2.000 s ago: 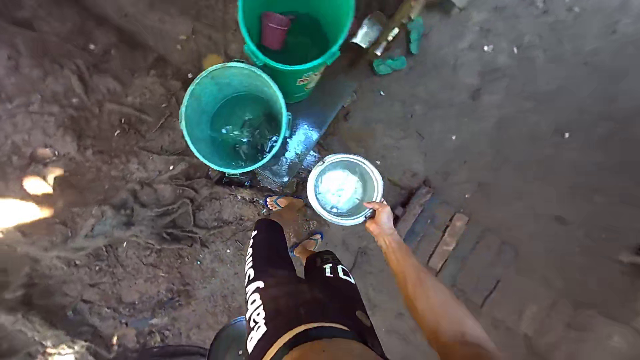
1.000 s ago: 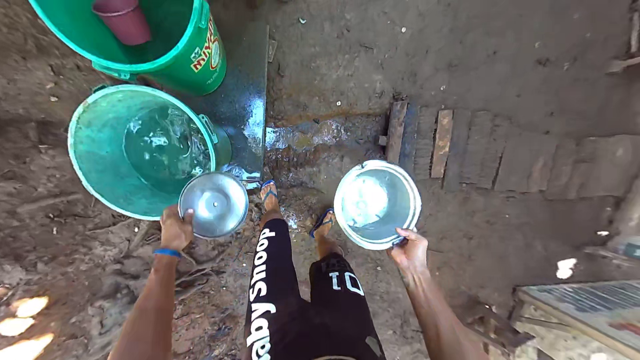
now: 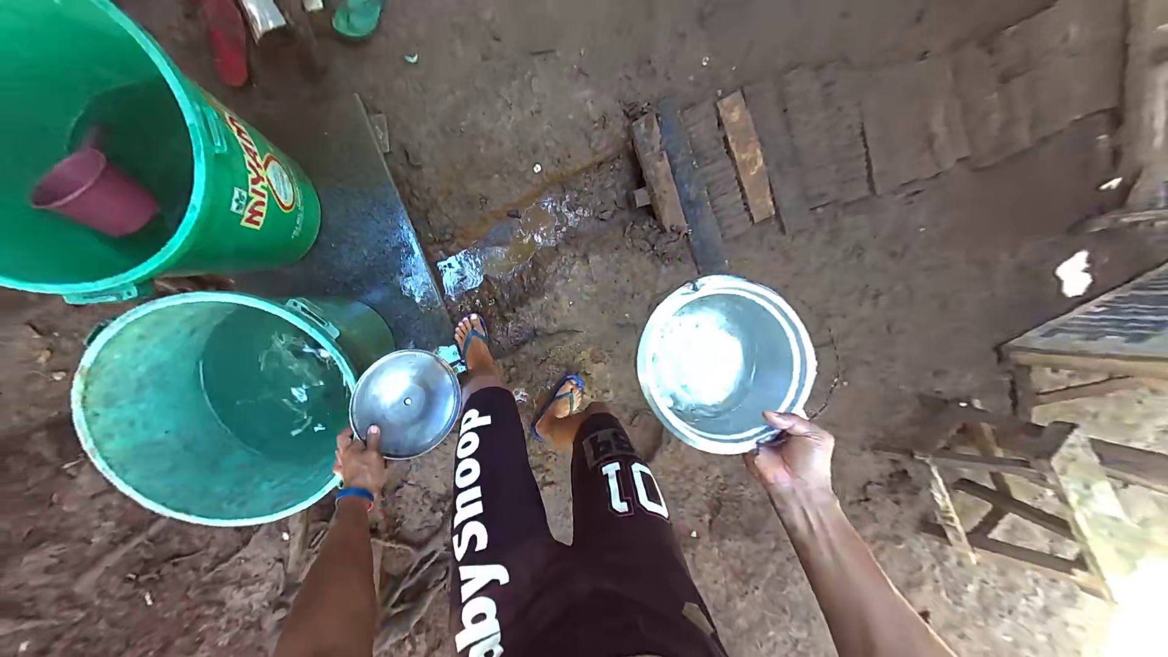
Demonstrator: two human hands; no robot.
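My left hand [image 3: 363, 465], with a blue band at the wrist, grips the edge of a round metal pot lid [image 3: 407, 403]. The lid is held beside the rim of a green plastic bucket [image 3: 137, 429] that has some water in it. My right hand [image 3: 796, 456] holds a round metal pot [image 3: 727, 365] by its rim, out to the right of my legs. The pot's mouth faces up, and bright glare covers much of its inside; clear liquid seems to be in it, though the glare makes this hard to tell.
A larger green bucket [image 3: 196, 182] with a maroon plastic cup [image 3: 96, 193] in it stands at the upper left. A dark wet board [image 3: 365, 210] lies beside the buckets, near a puddle [image 3: 520, 242]. Wooden planks [image 3: 748, 155] lie ahead; a wooden stool [image 3: 1013, 484] is at right.
Two seconds ago only my right hand was in view, with the pot near the buckets. My left hand has since come into view with the lid. The view has shifted to the right.
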